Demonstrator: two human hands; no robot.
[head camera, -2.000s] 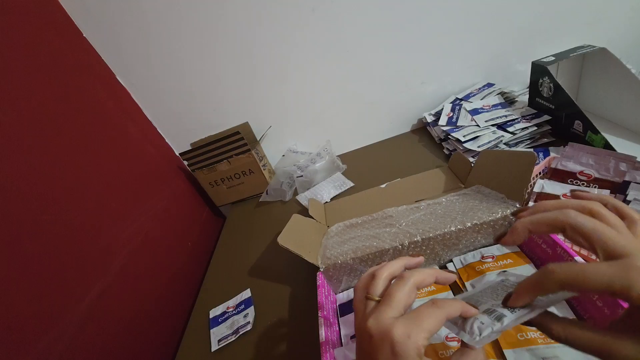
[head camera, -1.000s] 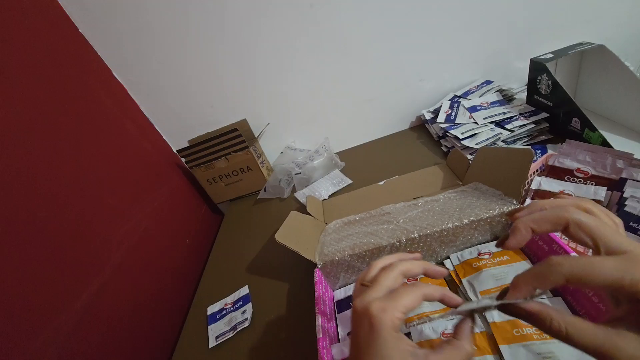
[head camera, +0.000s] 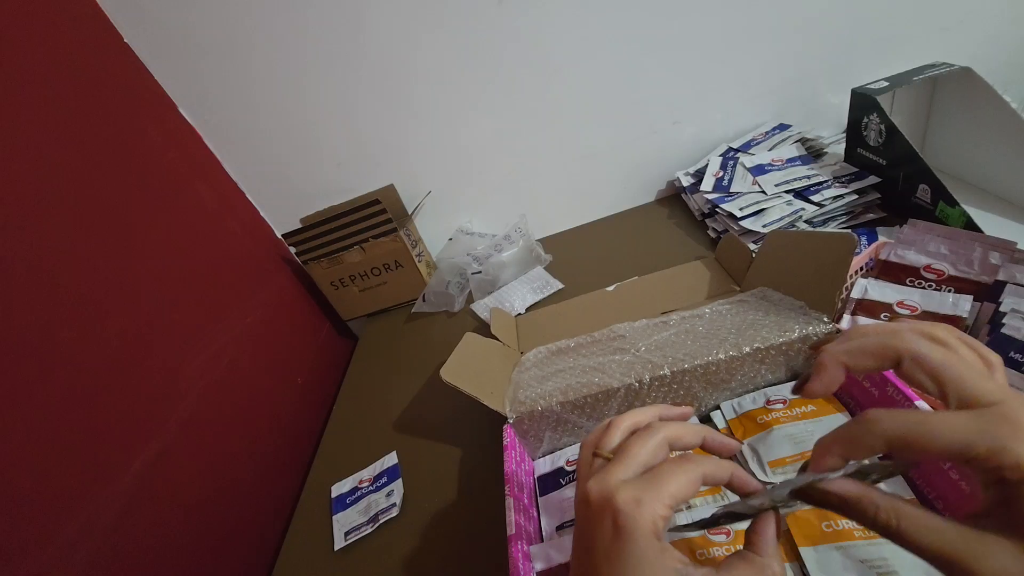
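Observation:
Both hands pinch one foil sachet (head camera: 772, 498), seen nearly edge-on above an open cardboard box with pink printed sides (head camera: 522, 500). My left hand (head camera: 664, 488), with a ring on one finger, grips its left end between thumb and fingertips. My right hand (head camera: 920, 416) holds the right part between thumb and index finger, other fingers spread. Beneath them, white-and-orange Curcuma sachets (head camera: 788, 424) fill much of the box, with a white-and-blue sachet (head camera: 556, 488) at its left side. Bubble wrap (head camera: 664, 352) lies along the back of the box.
One Omegafor sachet (head camera: 366, 500) lies left of the box. Behind stand a small Sephora carton (head camera: 368, 276), clear plastic packaging (head camera: 488, 260), a heap of Omegafor sachets (head camera: 780, 180) and a black Starbucks carton (head camera: 896, 152). CoQ-10 sachets (head camera: 916, 276) sit at the right.
The held sachet has turned from showing its broad face to nearly edge-on. Both hands stay over the box, keeping their grip on it.

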